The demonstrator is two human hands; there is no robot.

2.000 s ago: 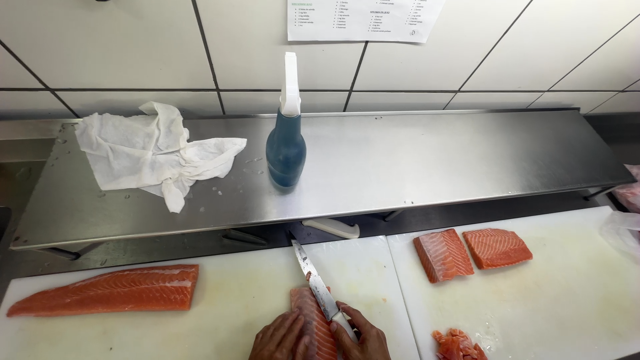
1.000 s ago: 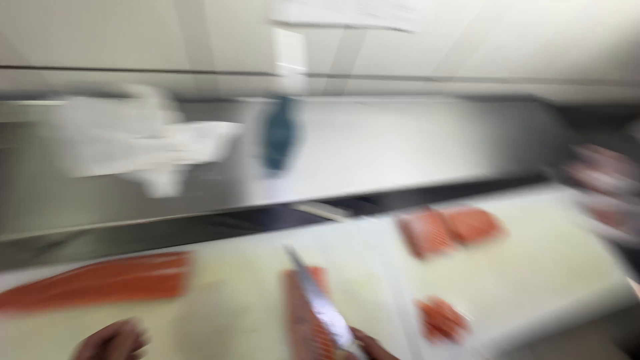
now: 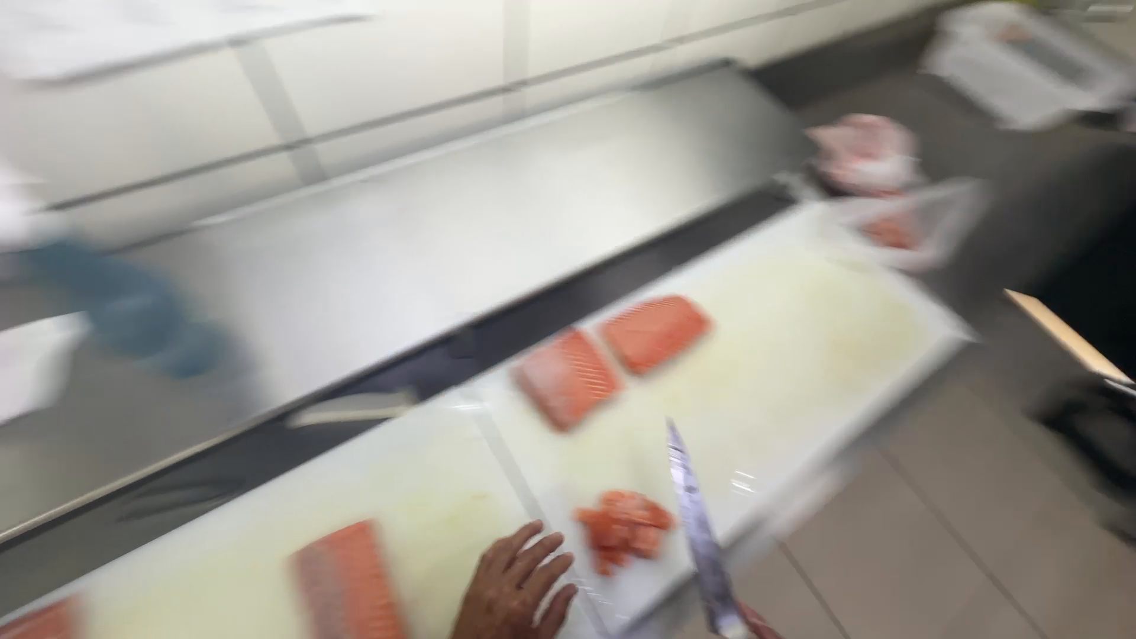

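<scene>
My left hand (image 3: 517,581), fingers spread and holding nothing, is over the near edge of the white cutting boards (image 3: 781,293), just left of a small heap of salmon pieces (image 3: 624,530). At the bottom edge my right hand (image 3: 753,621), mostly out of frame, grips a long knife (image 3: 697,528), its blade pointing up and away past the heap's right side. Two salmon portions (image 3: 568,379) (image 3: 657,332) lie side by side on the right board. A salmon piece (image 3: 349,581) rests on the left board, and part of another (image 3: 44,621) shows at the lower left corner.
Behind the boards runs a steel shelf (image 3: 497,240) with a blurred blue spray bottle (image 3: 124,306) and white cloth (image 3: 35,364). Beneath it is a pale handle (image 3: 351,408). Plastic bags with pink contents (image 3: 865,155) and a white container (image 3: 1021,67) stand at the right. Tiled floor lies lower right.
Both hands have left the salmon piece on the left board; the left hand is now beside the small heap, and the knife is off the piece. The view has swung far to the right.
</scene>
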